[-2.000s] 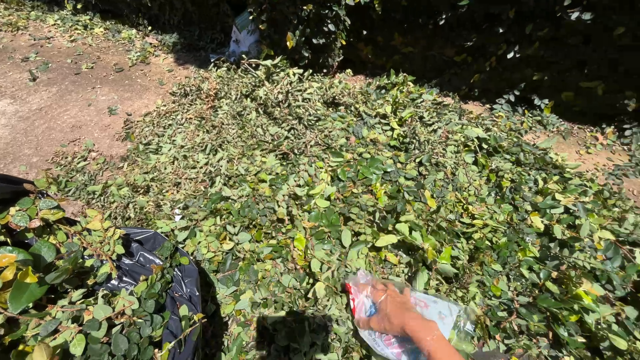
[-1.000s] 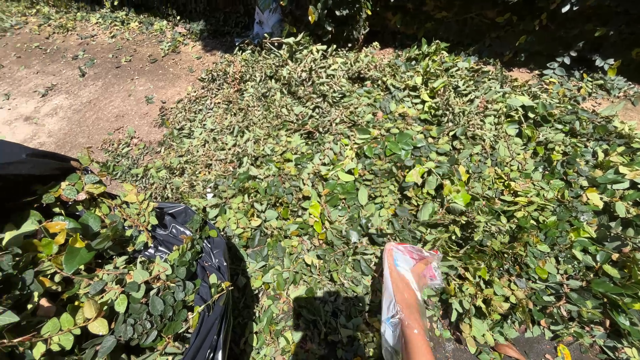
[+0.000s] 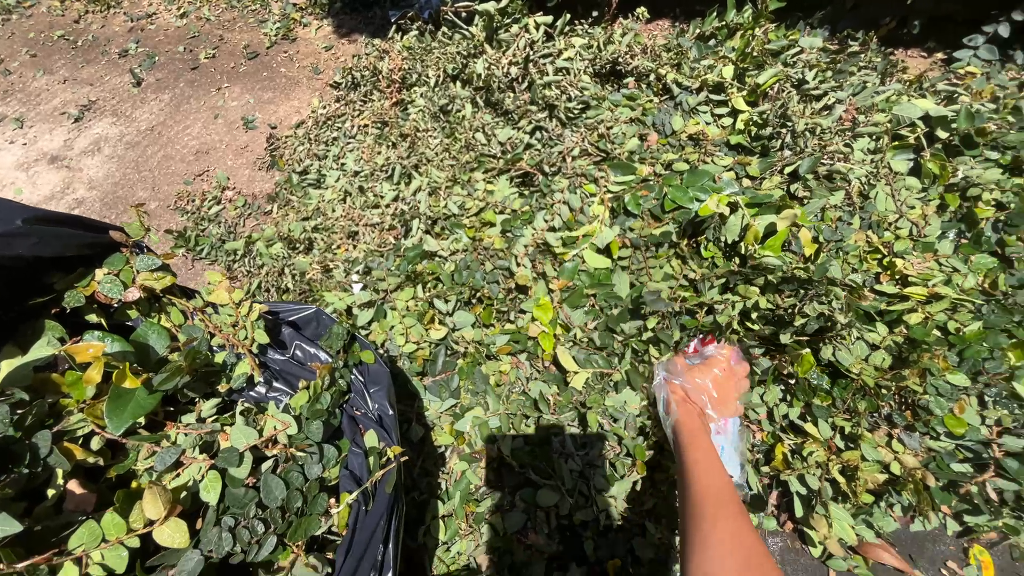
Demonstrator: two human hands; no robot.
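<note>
My right hand (image 3: 708, 388) reaches down onto a wide heap of cut leafy clippings (image 3: 512, 240). A clear plastic bag with printed colours (image 3: 730, 448) lies around the hand and under the wrist; its fingers are bent, and whether they grip the bag or only leaves is hard to tell. A black plastic garbage bag (image 3: 372, 408), its mouth wide and full of leafy branches (image 3: 232, 456), fills the lower left. My left hand is out of sight.
Bare brown ground (image 3: 144, 120) with scattered leaves lies at the upper left. Dark paving (image 3: 832, 552) shows at the lower right edge. Deep shade runs along the top, and a dark square shadow (image 3: 548, 496) falls on the clippings near the bottom middle.
My right hand, earlier with the clear bag lying out to its right, now has that bag about the hand and wrist. The view has shifted, and the black bag shows farther into it.
</note>
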